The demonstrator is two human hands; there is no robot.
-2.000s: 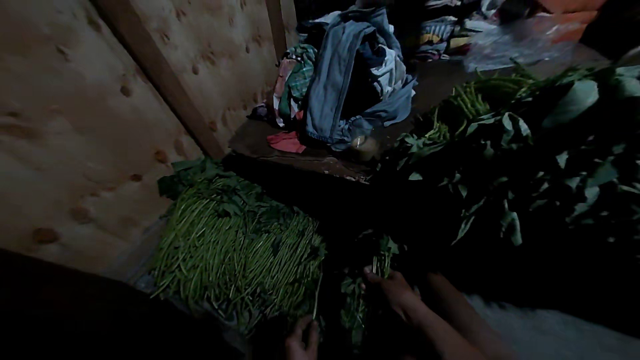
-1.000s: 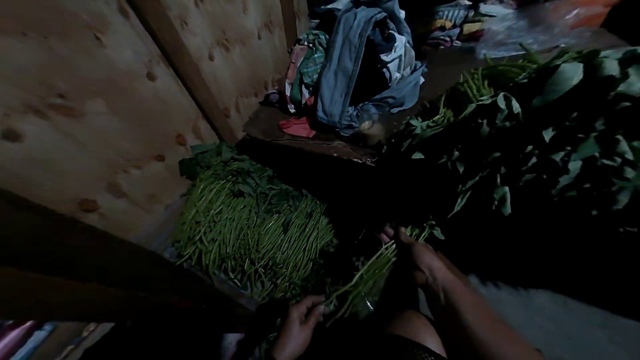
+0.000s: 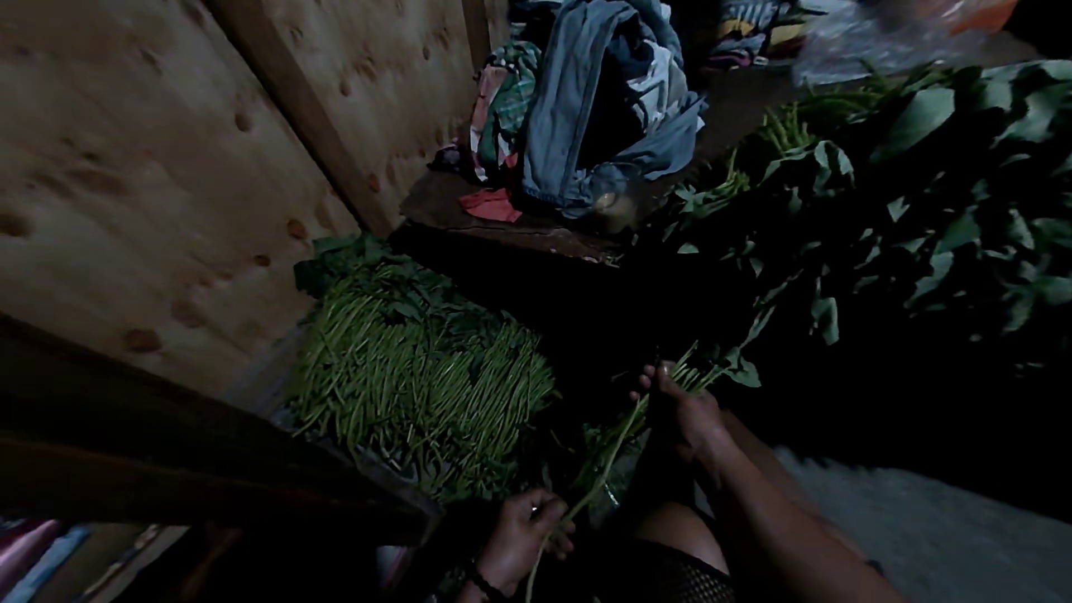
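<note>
My left hand (image 3: pixel 528 536), with a dark band on its wrist, holds the lower part of a long thin green stem (image 3: pixel 605 471) at the bottom middle. My right hand (image 3: pixel 682 406) is up and to the right, closed on a small bunch of leafy green stems (image 3: pixel 699 375) whose leaves stick out to the right. The long stem runs between both hands. Left of them lies a thick pile of long-stemmed greens (image 3: pixel 427 377), its stems side by side and leaves at the back. More loose greens lie in shadow below my right hand.
Plywood wall (image 3: pixel 167 193) and dark wooden beam (image 3: pixel 167 477) on the left. Behind, a low wooden platform (image 3: pixel 519 234) holds denim clothing (image 3: pixel 569 109) and a red cloth (image 3: pixel 490 205). A large leafy heap (image 3: pixel 904 193) stands at right, a clear plastic bag (image 3: pixel 871 42) behind it.
My right hand holds its bunch farther from my left hand than one second ago. The several stems that stretched between the hands then are now mainly one long stem.
</note>
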